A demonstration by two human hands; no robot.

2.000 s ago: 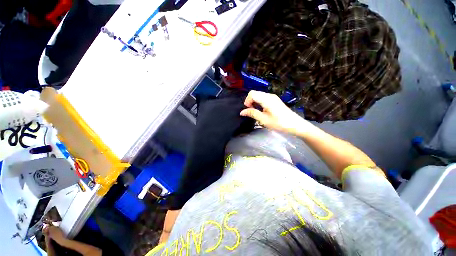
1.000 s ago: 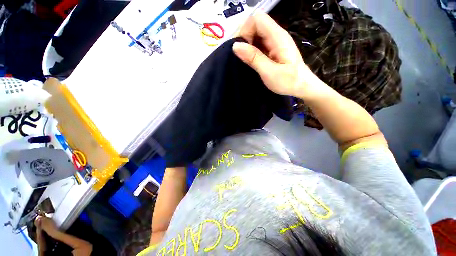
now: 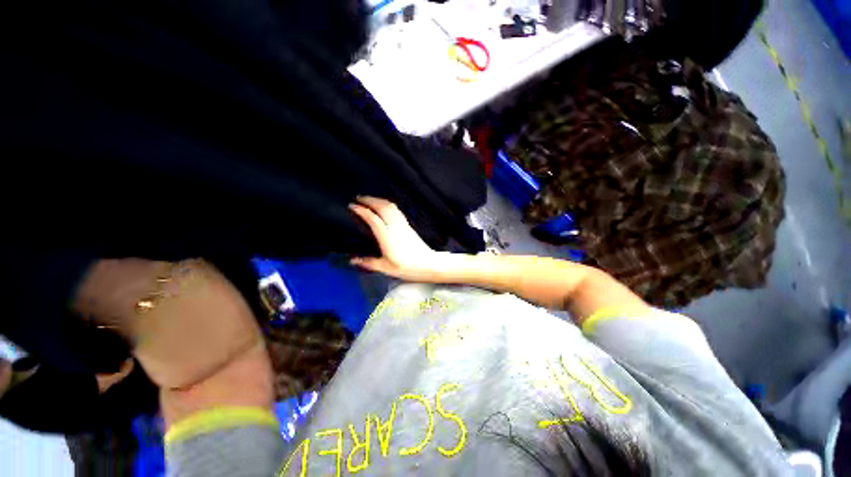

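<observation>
A large black garment (image 3: 187, 121) is raised across the upper left and covers much of the table. My left forearm comes up at the lower left and goes behind the cloth, which hides my left hand. My right hand (image 3: 397, 244) is at the garment's lower edge near the centre. Its fingers lie on the cloth, with the thumb lower at the edge, and it appears to hold the cloth loosely.
Red-and-yellow-handled scissors (image 3: 469, 56) lie on the white table (image 3: 425, 88), with small dark parts nearby. Brown plaid garments (image 3: 667, 186) are heaped at the right beside blue crates (image 3: 516, 179). More blue and plaid cloth show below the black garment. Part of another person shows at the lower left.
The black garment has spread up and left over the table. My left arm has risen to the upper left. My right hand has moved down and left from the cloth's upper corner.
</observation>
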